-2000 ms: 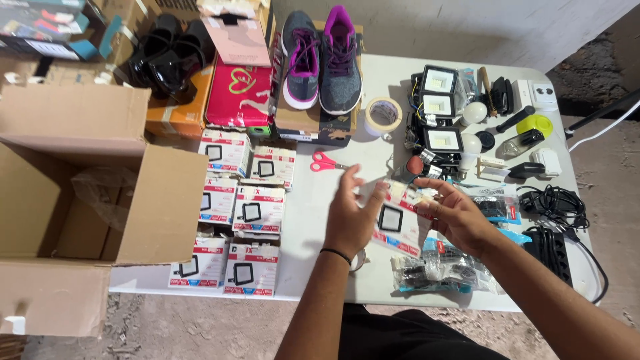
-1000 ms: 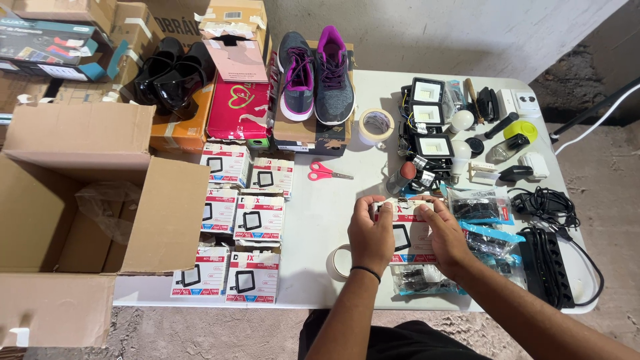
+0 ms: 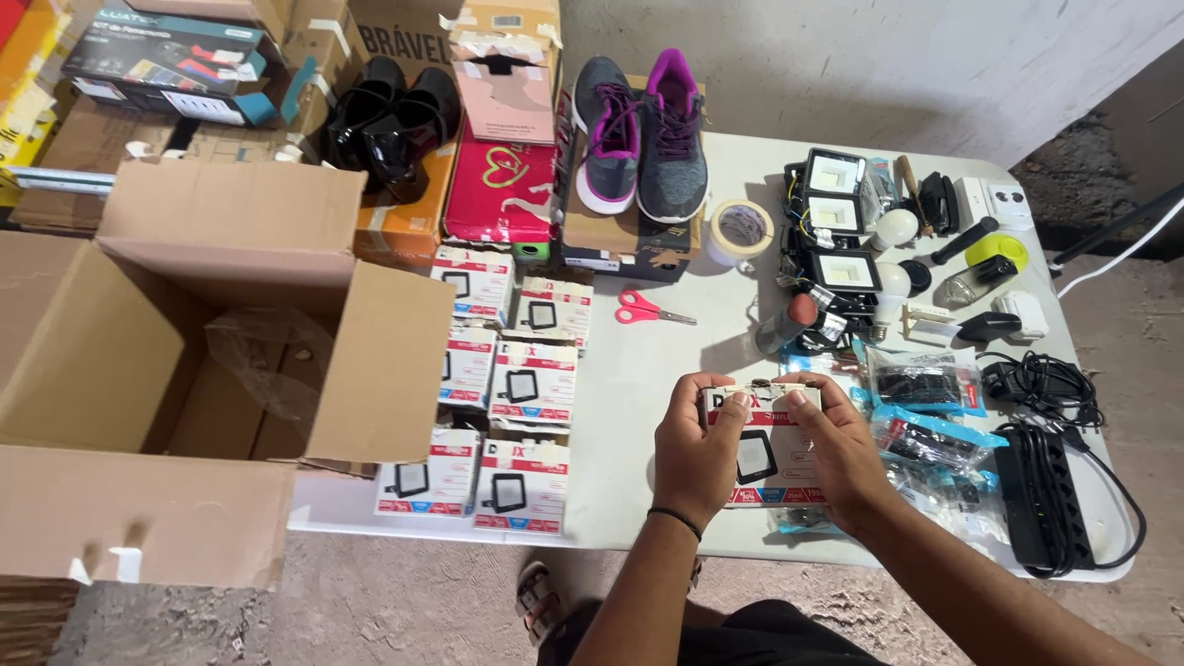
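Observation:
Between my left hand [image 3: 700, 444] and my right hand [image 3: 837, 453] is a small white and red floodlight box [image 3: 772, 458], held by its sides near the front edge of the table. Both thumbs lie on its upper front, by the worn top edge. Several similar floodlight boxes [image 3: 532, 381] stand in two columns to the left. Red-handled scissors [image 3: 652, 310] lie between those boxes and my hands. A roll of tape [image 3: 740, 233] sits farther back. Floodlights [image 3: 837, 215] with black frames are at the right, behind my hands.
A large open cardboard box [image 3: 393, 361] with clear plastic inside takes up the left. Sneakers [image 3: 673, 139] stand on a shoebox at the back. Right of my hands are bagged items [image 3: 925, 379], light bulbs [image 3: 894, 228], a black power strip [image 3: 1045, 499] and coiled cables [image 3: 1041, 384].
The floodlight box, tilted in my hands two seconds ago, is now upright with a hand on each side. A pale ring seen beside my left wrist one second ago no longer shows.

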